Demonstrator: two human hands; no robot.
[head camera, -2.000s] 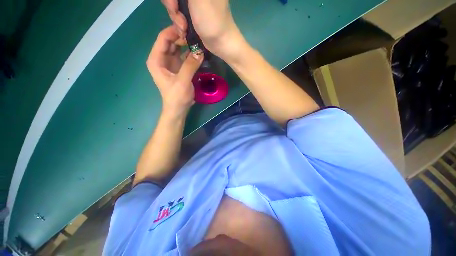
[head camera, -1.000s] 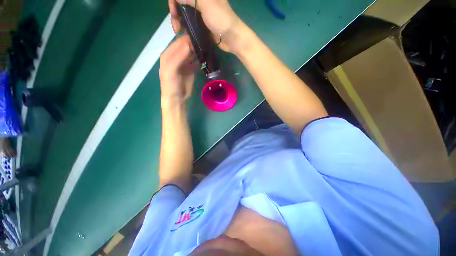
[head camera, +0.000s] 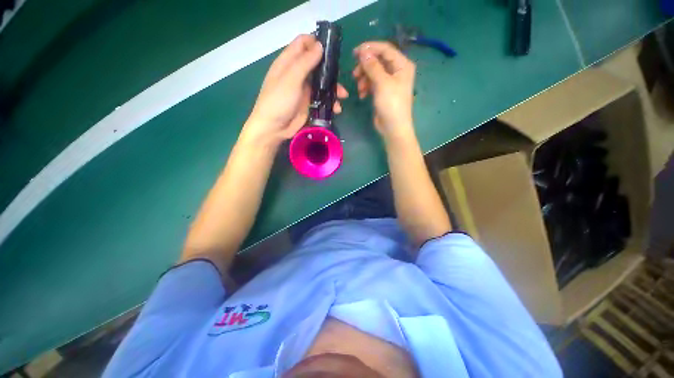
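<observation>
My left hand (head camera: 284, 92) holds a black handle (head camera: 325, 70) that points away from me, thumb on its near side and fingertips showing at its other side. The bright pink flared ring (head camera: 316, 153) with a dark centre is at the near end, over the green bench. Small pale details show where the handle meets the ring. My right hand (head camera: 384, 74) is raised just right of the handle, apart from it, with fingers curled and fingertips close together. Whether it pinches something tiny cannot be told.
A blue-handled tool (head camera: 436, 46) lies beyond my right hand, with dark specks around. Another black handle piece (head camera: 521, 29) lies farther right. An open carton (head camera: 502, 214) of black parts stands right of the bench, with a wooden pallet (head camera: 635, 332) below. A white strip (head camera: 140, 111) crosses the green surface.
My right hand has come off the handle and moved right. My left hand still holds it, now seen more upright. The view has shifted, bringing the blue-handled tool and second handle piece into view.
</observation>
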